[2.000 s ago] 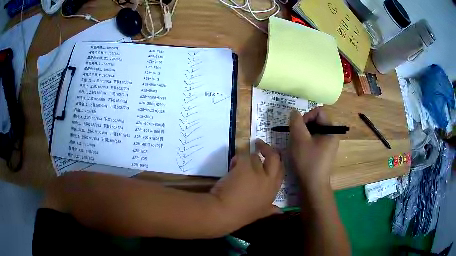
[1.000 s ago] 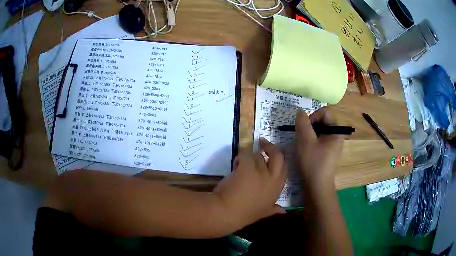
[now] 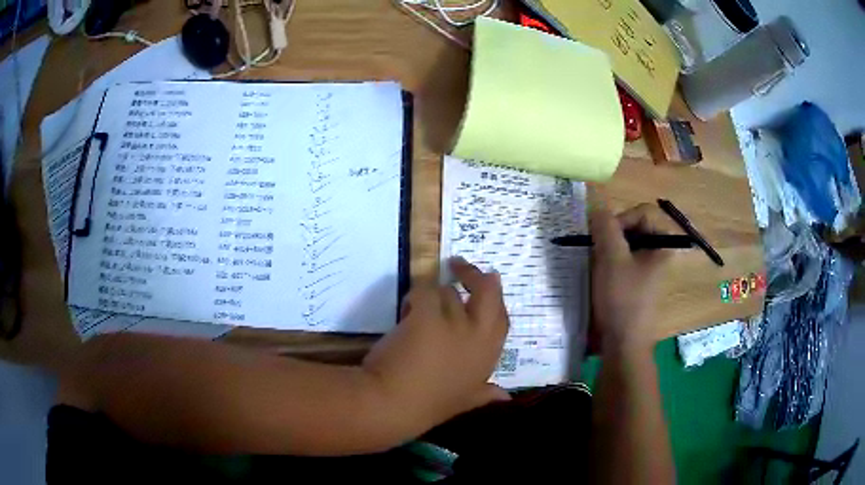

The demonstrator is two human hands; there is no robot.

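Observation:
A narrow form pad (image 3: 517,275) with a printed grid lies on the desk, its pale yellow cover (image 3: 545,99) folded back above it. My right hand (image 3: 631,275) holds a black pen (image 3: 650,241) at the form's right edge, the tip pointing left over the form. My left hand (image 3: 446,327) rests on the form's lower left part, fingers bent, holding nothing visible. A printed list (image 3: 190,208) with handwritten ticks lies on a clipboard (image 3: 406,208) to the left.
A second pen (image 3: 690,231) lies right of my right hand. A yellow booklet (image 3: 616,43), a brown-orange box (image 3: 671,139) and a grey-white bottle (image 3: 745,71) stand at upper right. A round black object (image 3: 205,40) and white cables lie at the back.
My right hand with the pen has moved right across the form, uncovering more of the grid. The view has shifted, so the desk things appear further left.

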